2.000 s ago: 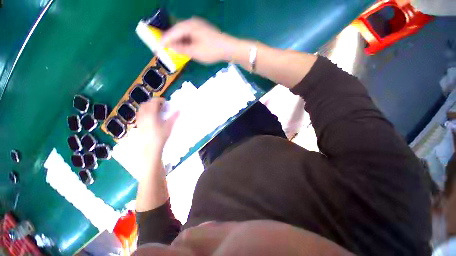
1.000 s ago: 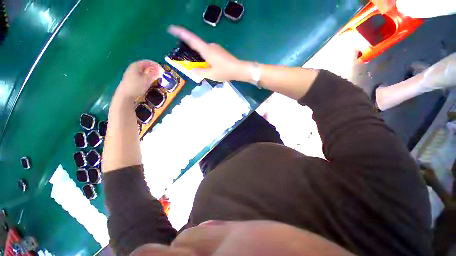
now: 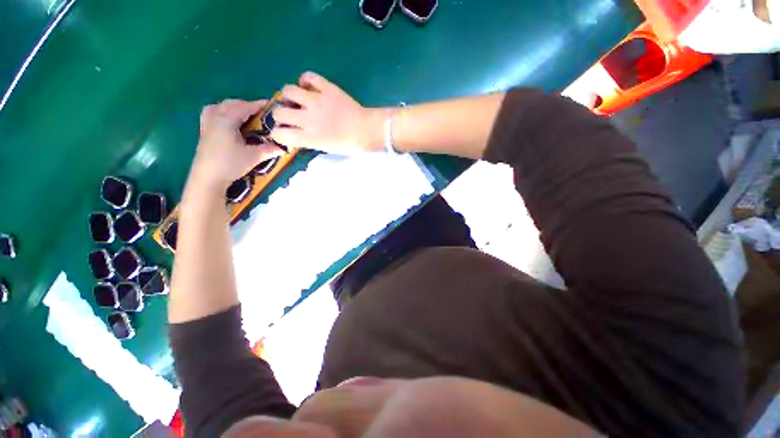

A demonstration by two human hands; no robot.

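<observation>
The long orange-tan holding jig [image 3: 272, 180] lies diagonally on the green bench with several black smartwatch bodies in its row. My left hand [image 3: 227, 145] is at the jig's upper part, thumb and fingers around a watch body. My right hand [image 3: 321, 115] is bent over the jig's far end, its fingertips on the watch body [image 3: 269, 121] there. The two hands nearly touch and hide much of that end. One watch body [image 3: 238, 189] shows between my left wrist and the jig's edge. The yellow and black scraper is not visible.
Several loose watch bodies [image 3: 128, 227] lie left of the jig, and two [image 3: 377, 9] at the top edge. A large white sheet area [image 3: 329, 205] is beside the jig. A narrow white strip [image 3: 107, 351] lies lower left. An orange-red stool [image 3: 667, 64] stands upper right.
My right hand has left the scraper, which no longer shows, and moved left onto the jig's end. My left hand remains at the jig, its fingers now spread around a watch body.
</observation>
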